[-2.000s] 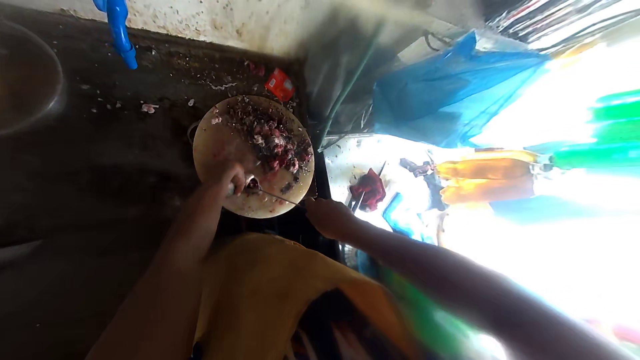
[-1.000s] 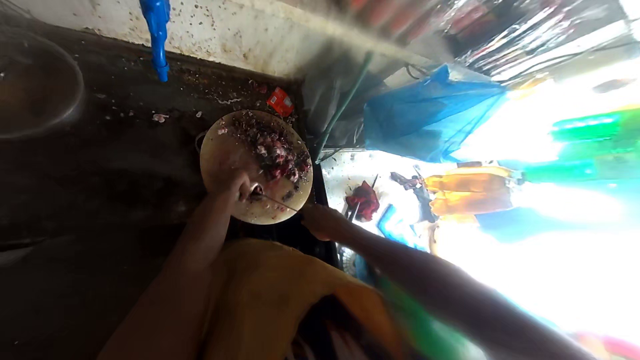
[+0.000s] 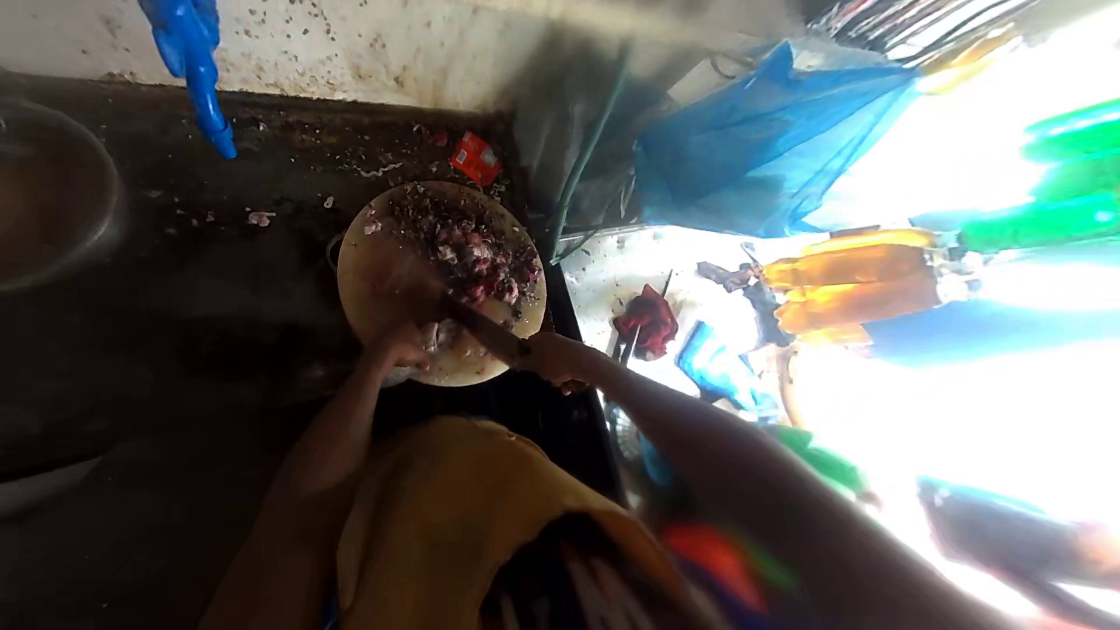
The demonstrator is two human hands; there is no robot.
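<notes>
A round, pale chopping board (image 3: 376, 289) bears a heap of chopped reddish meat (image 3: 477, 258) on its far and right part. My right hand (image 3: 560, 357) is closed on the handle of a knife (image 3: 490, 332), whose dark blade points up and left across the board beside the heap. At the near left rim, my left hand (image 3: 404, 348) has its fingers bent against a pale, shiny piece (image 3: 437, 337); whether it grips this piece is unclear. The knife tip lies above that piece.
A red packet (image 3: 475, 158) lies beyond the board, among scraps. Blue plastic (image 3: 206, 87) hangs at upper left, near a large round vessel (image 3: 109, 201). At right are a blue plastic bag (image 3: 761, 140), a dark red cloth-like thing (image 3: 647, 322) and orange-filled bottles (image 3: 857, 284).
The knife has swung from low at the board's near edge to a blade pointing farther up and left. My left hand has drawn back toward the near left rim.
</notes>
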